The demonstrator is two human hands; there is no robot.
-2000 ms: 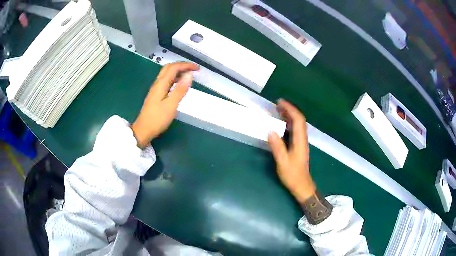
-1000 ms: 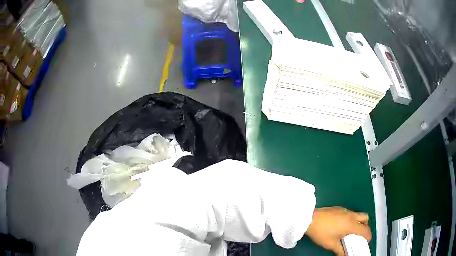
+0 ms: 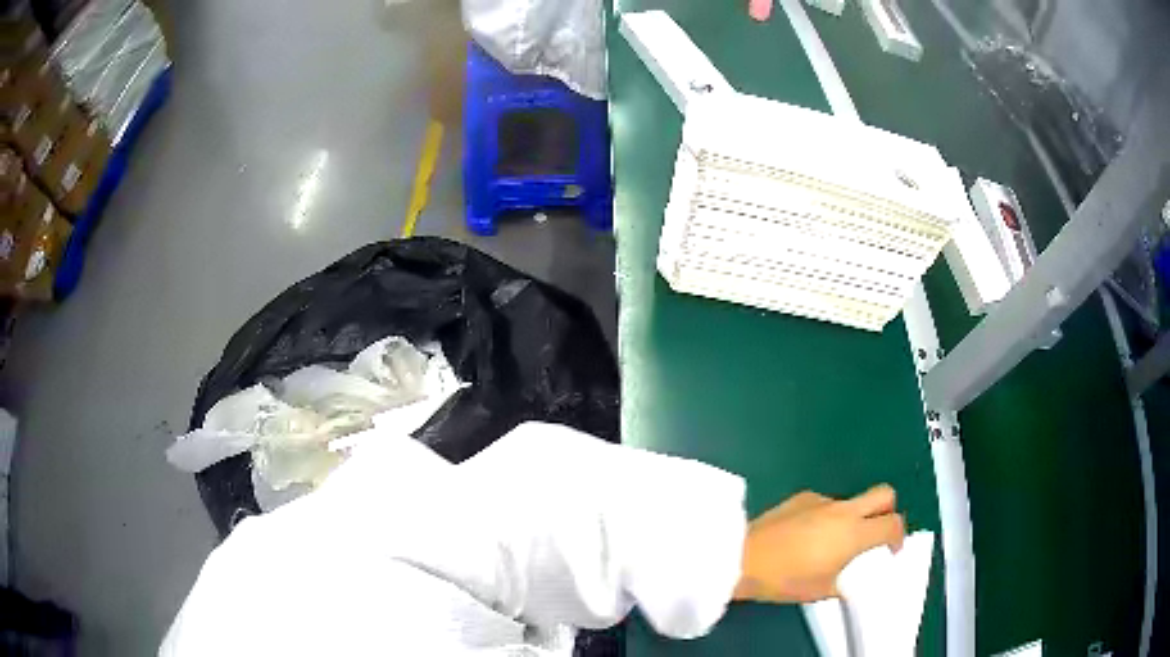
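My left hand (image 3: 828, 546), in a white sleeve, is at the lower right over the green bench. Its fingers are closed on a white box part (image 3: 888, 597), which is cut off by the bottom edge. A slim white flap or edge stands out on the part's right side; whether it is a separate piece I cannot tell. My right hand is out of the picture. A thick stack of insert blanks (image 3: 802, 231) with cream layered edges stands further up the bench.
A pale metal rail (image 3: 952, 513) with a post (image 3: 1014, 334) borders the bench. Beyond it, white boxes and a printed lid (image 3: 1007, 225) lie on the belt. A long white box (image 3: 674, 58) lies behind the stack. A black waste bag (image 3: 539, 321) and blue stool (image 3: 539, 141) stand on the floor.
The view has swung left since the oldest frame, and my right hand has left it. Since one second ago, belt boxes have shifted and more of the white part shows by my left hand.
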